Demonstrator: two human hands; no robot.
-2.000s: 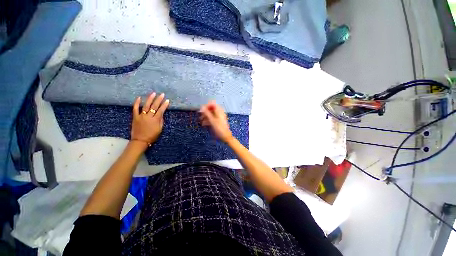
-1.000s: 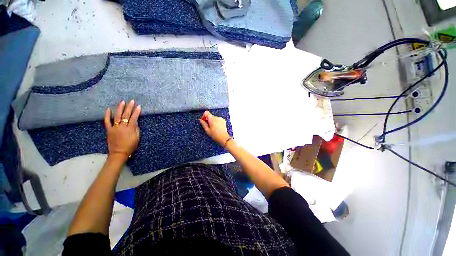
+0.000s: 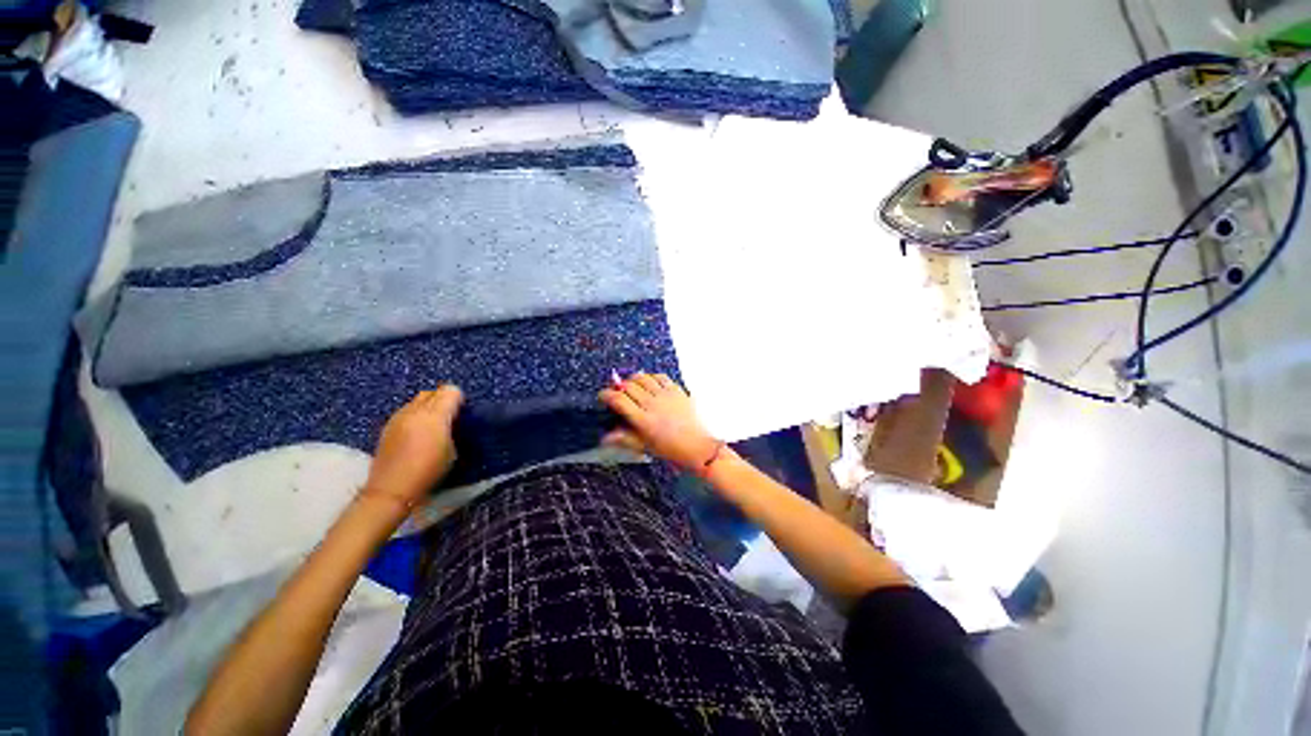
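A folded panel (image 3: 475, 245) lies across the white table, pale grey-blue side up above, with a navy speckled part (image 3: 316, 388) nearer me. My left hand (image 3: 417, 446) grips the near edge of the navy part at its left. My right hand (image 3: 659, 414) holds the same edge near the right end, with a tiny red stick (image 3: 618, 381) at its fingers. The edge between my hands is lifted or turned in a dark fold. My fingertips are partly hidden by the cloth.
A stack of cut panels (image 3: 467, 61) lies at the far side. A steam iron (image 3: 971, 199) stands at right on a white cloth (image 3: 791, 259). Blue denim pieces (image 3: 65, 216) hang at left by a grey strap (image 3: 148, 554). A cardboard box (image 3: 913, 431) is below right.
Both hands have moved from the fold line down to the near edge of the navy part. The left hand, flat before, now grips the cloth, and that edge is raised or folded.
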